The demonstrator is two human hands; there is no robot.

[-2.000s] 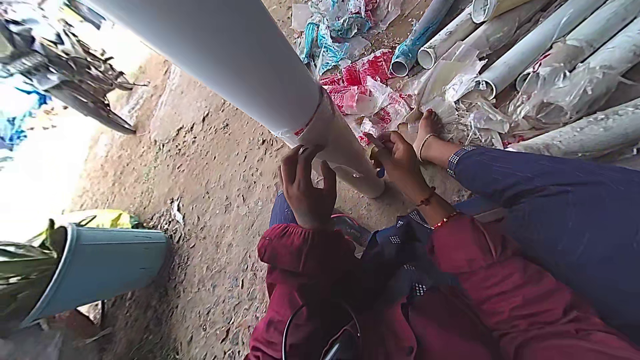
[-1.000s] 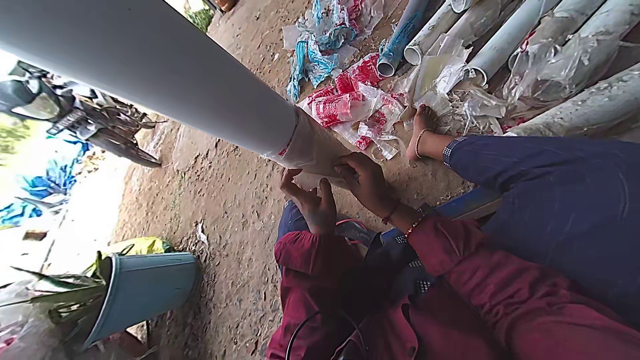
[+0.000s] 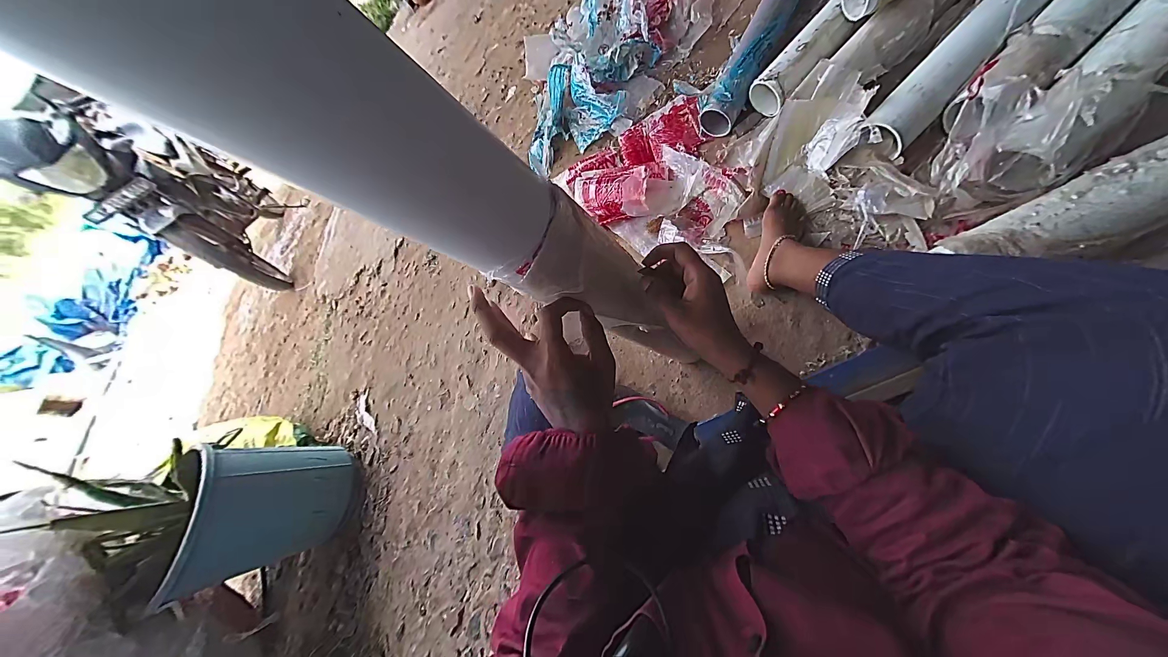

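Observation:
A large white pipe (image 3: 392,119) slants from the upper left down to the ground in front of me. Around its lower part is a sleeve of clear plastic film (image 3: 584,260) with a ragged upper edge. My left hand (image 3: 561,356) is at the near side of the film, thumb and a finger curled toward each other, the other fingers spread; whether it pinches the film cannot be told. On the right side of the pipe's lower end, my right hand (image 3: 689,297) is bent with its fingertips near the film. Its fingers are dark, and what they hold is unclear.
Torn red printed film (image 3: 630,178) and blue film scraps (image 3: 593,100) lie beyond the pipe. Several pipes (image 3: 940,82) rest on the ground at the upper right, near a bare foot (image 3: 780,237). A potted plant in a blue-grey pot (image 3: 265,511) and a motorcycle (image 3: 173,192) are on the left.
My right hand, beside my left hand on the film one second ago, has moved away to the right. The fingers of my left hand have spread. The pipe still slants from the upper left.

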